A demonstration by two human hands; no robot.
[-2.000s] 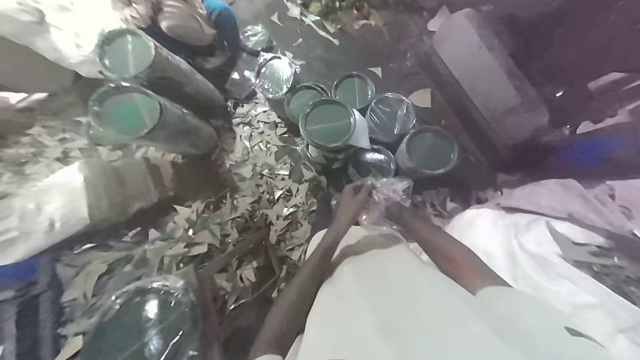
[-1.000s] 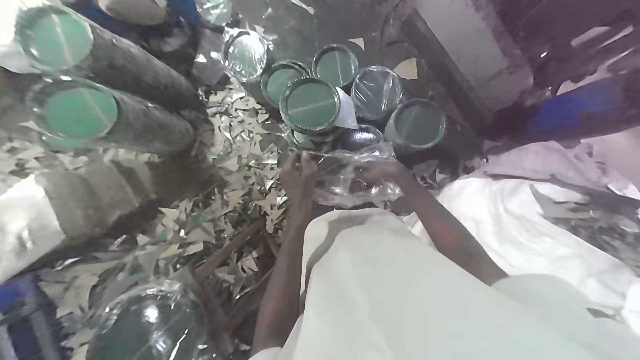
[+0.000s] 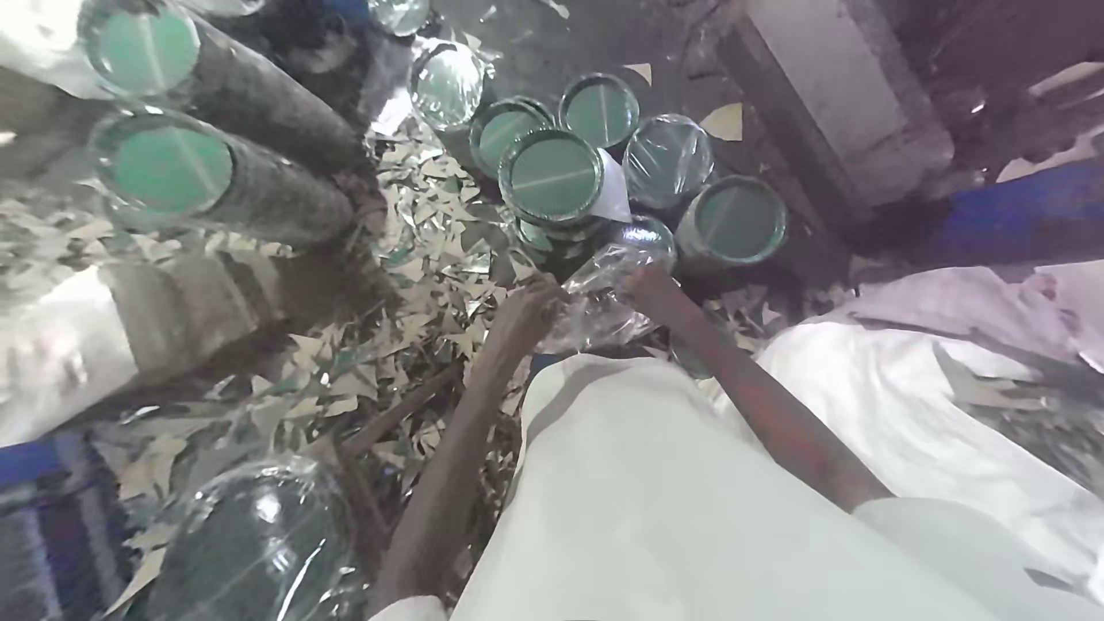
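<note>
Crumpled clear plastic film [image 3: 604, 302] stretches between my two hands, close in front of my lap. My left hand [image 3: 533, 312] is closed on its left edge, and my right hand [image 3: 651, 291] grips the right side. Just beyond the film is a round end wrapped in shiny plastic [image 3: 642, 235], partly covered. Behind it stand several cylinders with green round tops; the nearest [image 3: 552, 175] has a crimped rim and a pale flap at its side. To its right are a film-covered cylinder [image 3: 668, 159] and another green-topped one [image 3: 740, 219].
Two long cylinders with green ends [image 3: 172, 170] lie at the upper left. A large film-wrapped round piece [image 3: 259, 543] is at the lower left. Pale angular scraps [image 3: 431, 207] litter the floor. A long block [image 3: 845, 86] lies at the upper right, white cloth [image 3: 871, 371] at the right.
Both hands stay on the film, which was bunched between them at first and then spread wider. My left hand has moved away from my right since the earliest frame. The view has shifted somewhat.
</note>
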